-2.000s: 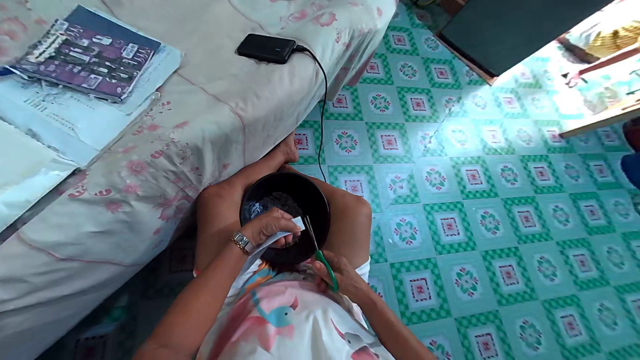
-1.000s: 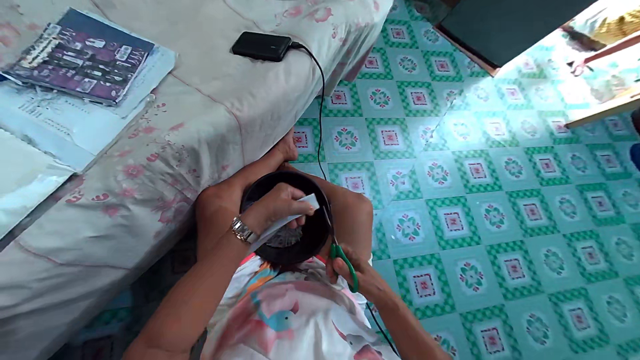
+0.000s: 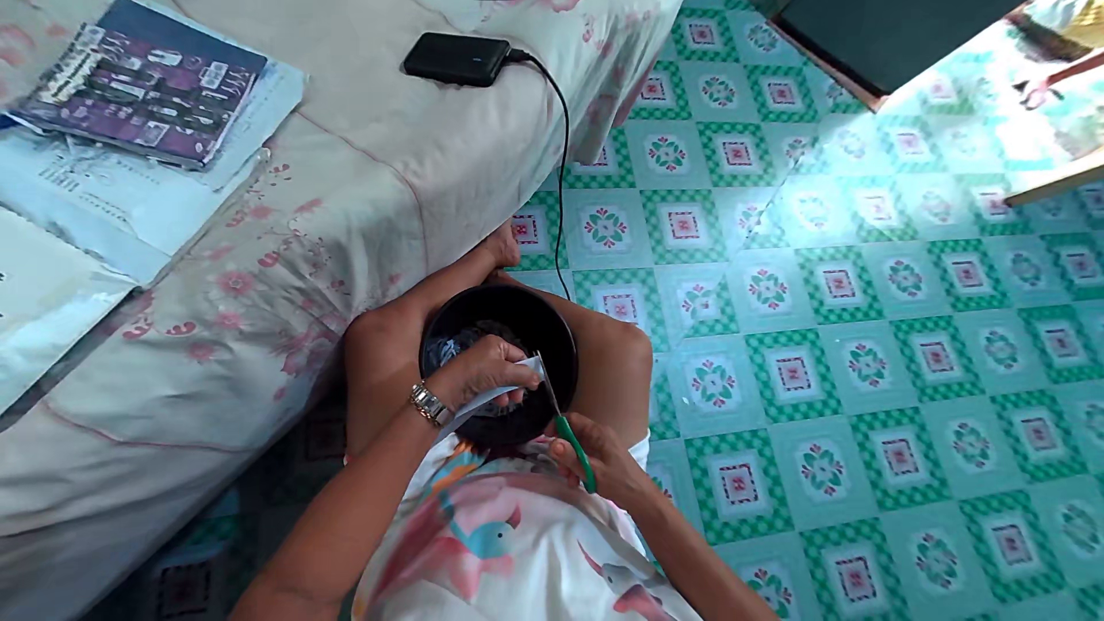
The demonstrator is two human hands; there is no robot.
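My left hand (image 3: 485, 373), with a metal watch (image 3: 429, 404) on its wrist, grips a folded white strip (image 3: 483, 399), perhaps paper, over a round black container (image 3: 565, 335) between my legs. Green-handled scissors (image 3: 576, 453) are in my right hand (image 3: 599, 455); their blades point up and away from me at the strip's right end. Whether the blades touch the strip is hard to tell. Inside the container lie dark and pale scraps (image 3: 457, 343), partly hidden by my left hand.
On the left, a bed (image 3: 345, 198) with a floral cover holds a purple printed booklet (image 3: 164, 95), papers (image 3: 112, 194) and a black power bank (image 3: 457, 59). Its cable (image 3: 565, 164) hangs to the patterned floor (image 3: 793, 371). A dark panel (image 3: 888, 34) stands at the upper right.
The scissors and my right hand have dropped lower in the last second, then risen back toward the strip. My left hand keeps its hold on the strip above the container.
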